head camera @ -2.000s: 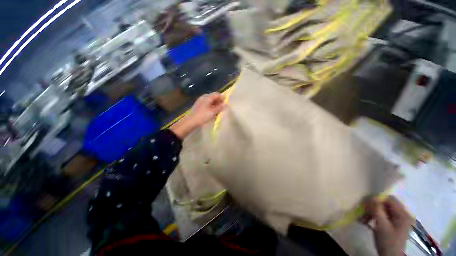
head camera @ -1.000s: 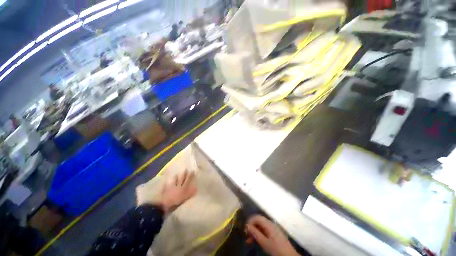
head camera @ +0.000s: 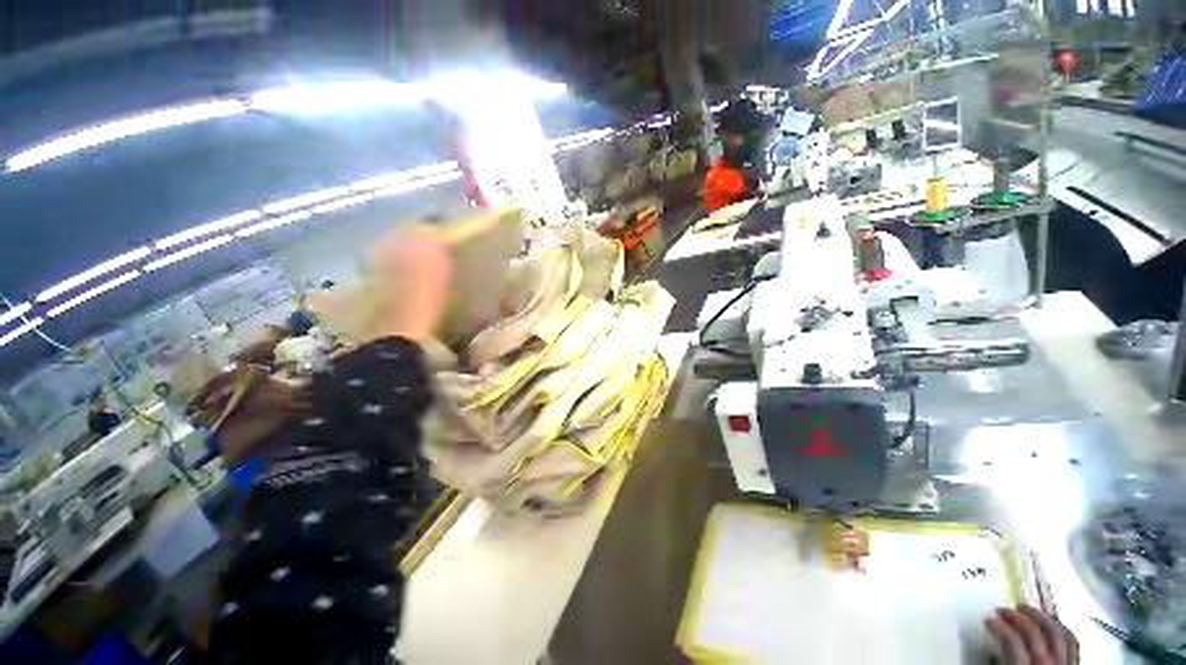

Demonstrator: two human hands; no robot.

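My left hand (head camera: 414,279) is raised and blurred at the upper left of the stack of bag bodies (head camera: 559,390). It is at a beige piece (head camera: 484,266) on top; its fingers are too blurred to tell their grip. The stack is beige with yellow edges. My right hand (head camera: 1031,637) is cut off by the lower edge, its fingers at the right edge of the white work plate (head camera: 780,604); I cannot tell what it holds. The pattern sewing machine (head camera: 822,442) stands behind the plate, with a small brass-yellow clamp (head camera: 845,543) below its head.
A clear bag of silver hardware (head camera: 1129,559) lies at the right. Thread cones (head camera: 936,198) stand behind the machine. The stack rests on a white side table (head camera: 488,585). A person in orange (head camera: 723,185) is in the background. Other sewing machines are at the left.
The view has swung right and up. My left hand has left the beige piece in the lap and risen to the stack. My right hand has moved from the lap to the plate's right edge.
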